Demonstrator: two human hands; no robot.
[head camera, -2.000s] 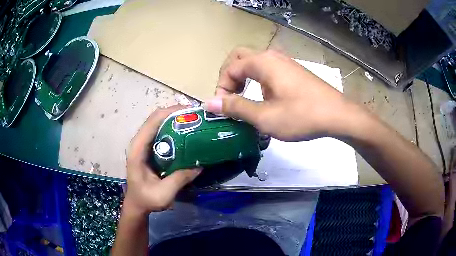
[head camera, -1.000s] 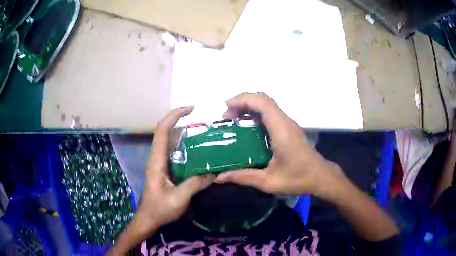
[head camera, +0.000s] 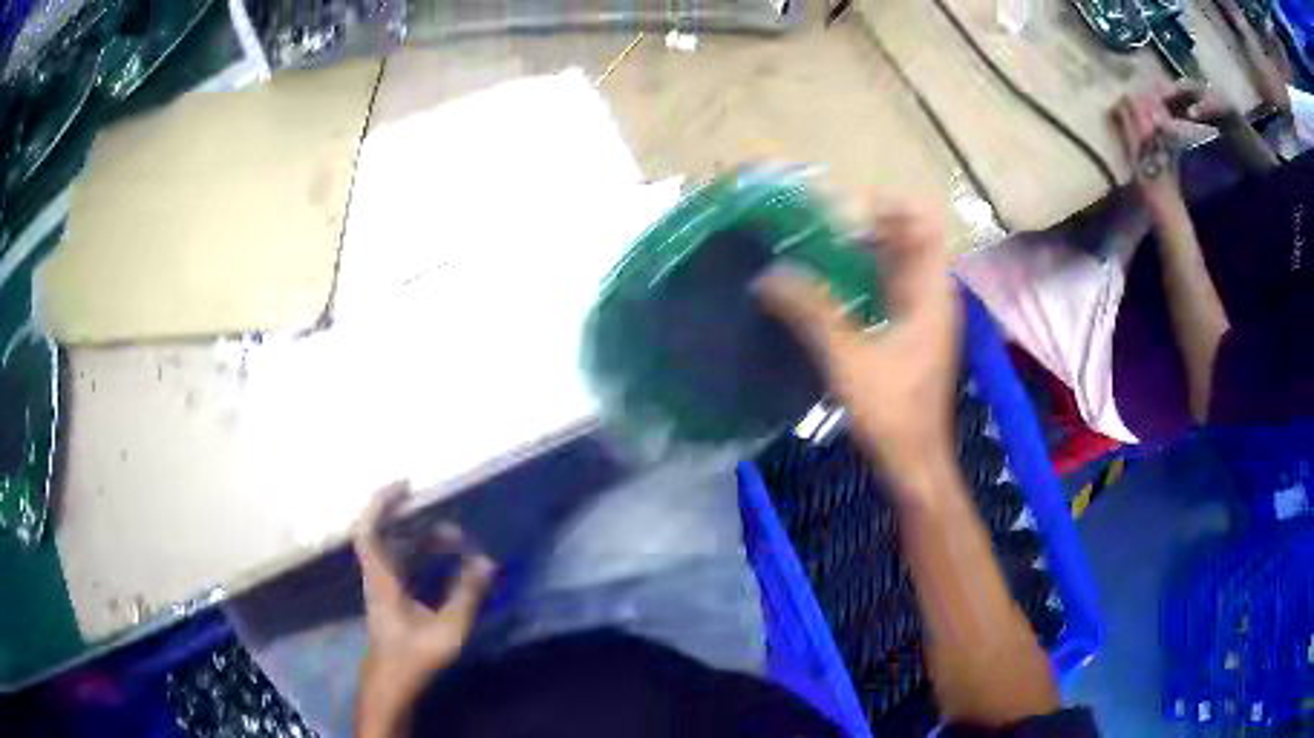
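Note:
A green car body shell (head camera: 649, 310), blurred by motion, is in my right hand (head camera: 879, 332). Its dark hollow underside faces me. My right thumb is at the opening and the fingers are at the shell's right edge. The shell is over the table's front edge and the right side of the bright white sheets (head camera: 476, 260). My left hand (head camera: 418, 584) is off the shell, at the table's front edge lower left, fingers apart, holding nothing. The shell's lamps and trim cannot be made out.
Loose tan cardboard (head camera: 216, 216) lies at left beside the white sheets. A blue-rimmed crate (head camera: 1030, 476) with dark contents stands below the table at right. Green shells (head camera: 26, 433) are at the left edge. Another person's hands (head camera: 1160, 130) are at the upper right.
My left hand has let go of the shell. My right hand has carried it up and right and turned its underside into view. The view has swung to the right.

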